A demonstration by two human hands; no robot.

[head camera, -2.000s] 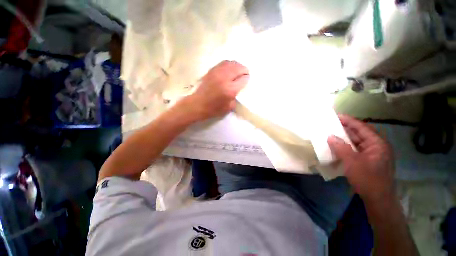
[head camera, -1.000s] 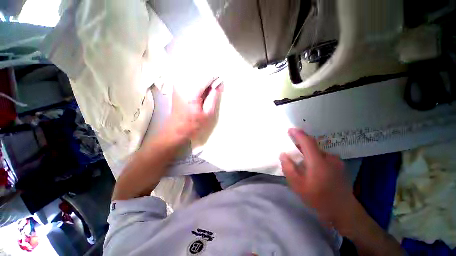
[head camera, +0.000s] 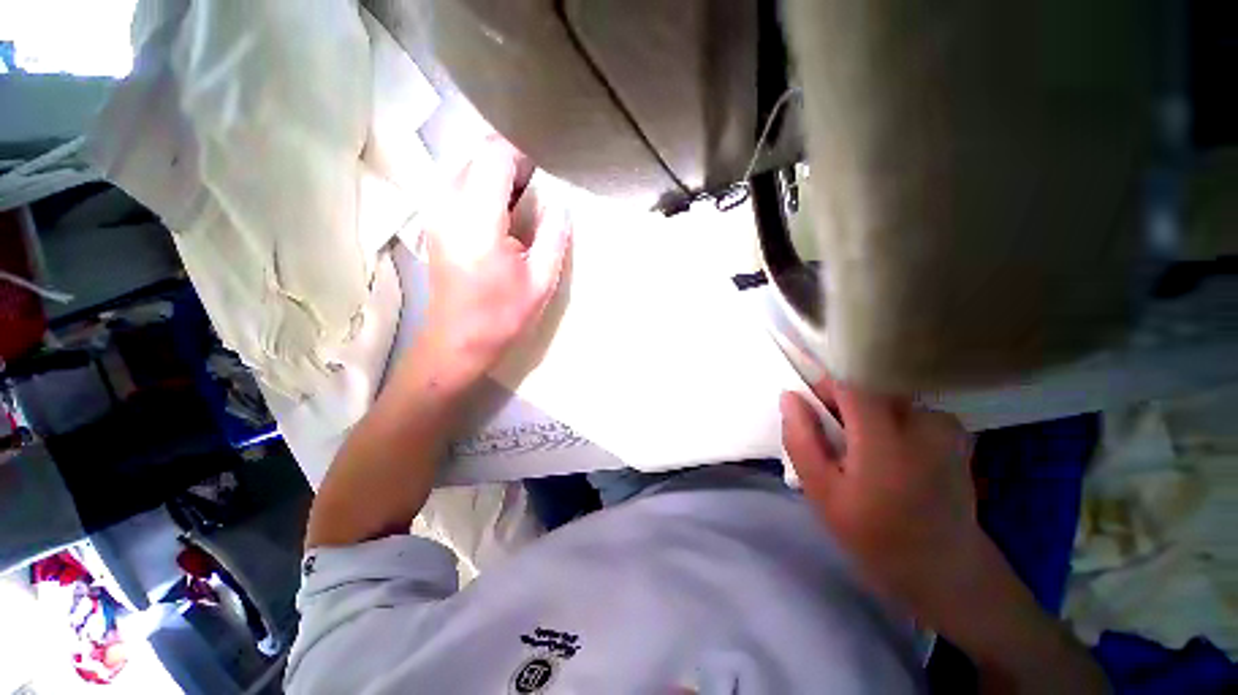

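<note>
A white fabric panel [head camera: 665,340] lies glaring bright on the table below the sewing machine head [head camera: 638,82]. My left hand [head camera: 492,278] is on its left part, fingertips washed out by glare; I cannot tell whether they grip it. My right hand [head camera: 883,468] is at the panel's right edge, thumb and fingers closed around that edge, fingertips partly behind the machine head. The presser foot and needle cannot be made out.
Loose cream cloth [head camera: 258,177] is heaped at the table's left and hangs over its edge. A printed ruler [head camera: 523,437] runs along the near table edge. More cream cloth [head camera: 1154,502] lies at lower right beside blue material [head camera: 1039,502]. Dark bins stand at left.
The view has shifted closer, so the machine head fills more of the upper right. Both hands stay at the panel; the right fingertips have closed in at its edge.
</note>
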